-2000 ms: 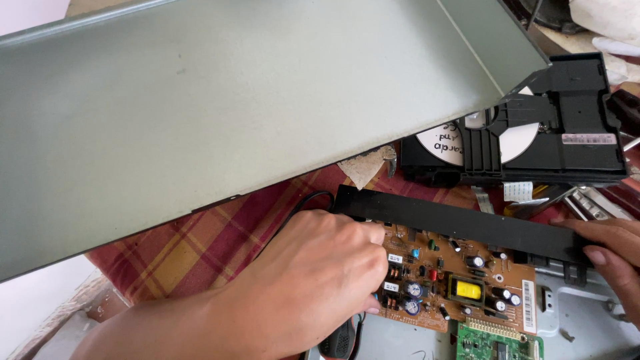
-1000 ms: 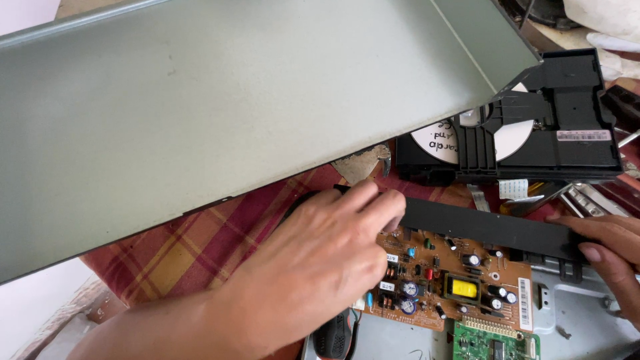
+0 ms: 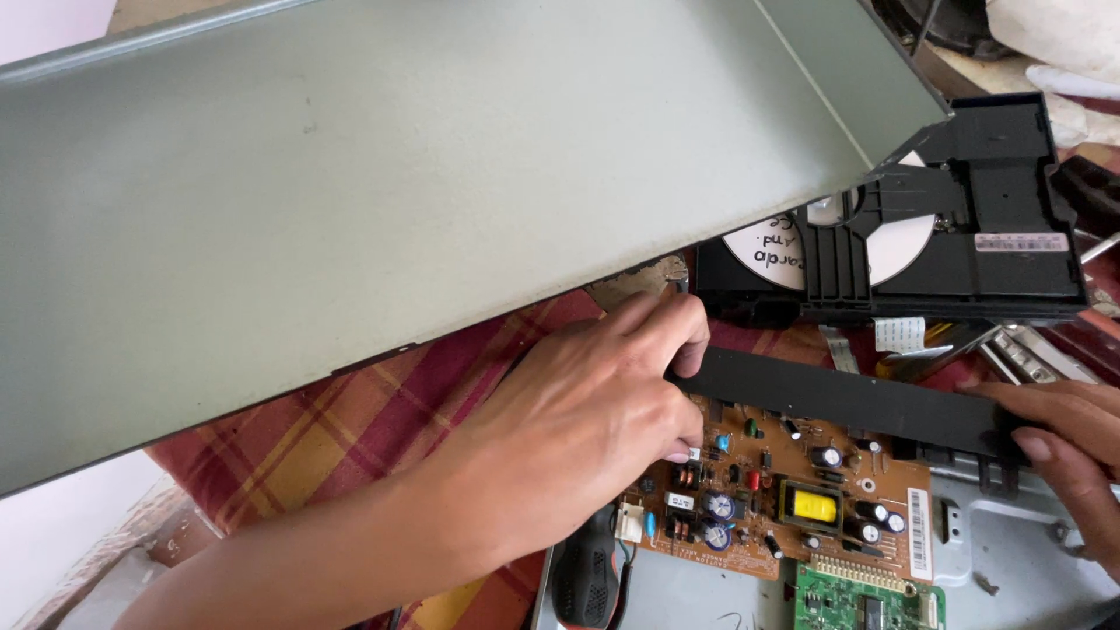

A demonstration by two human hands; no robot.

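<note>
A long black plastic panel lies along the upper edge of a brown power supply circuit board. My left hand is at the panel's left end, its curled fingertips on or near that end and partly hidden; its thumb is over the board's left part. My right hand pinches the panel's right end between thumb and fingers. Below sits a green circuit board on the grey metal chassis. A black screwdriver handle rests at the chassis's left side, below my left wrist.
A large grey metal cover spans the upper left. Behind the panel stands a black disc drive holding a white disc. Flat ribbon cables and metal parts lie beside it. A red plaid cloth covers the surface beneath.
My left hand has shifted up from over the circuit board to the panel's left end, and more of the board and the screwdriver handle show. My right hand has stayed at the right end.
</note>
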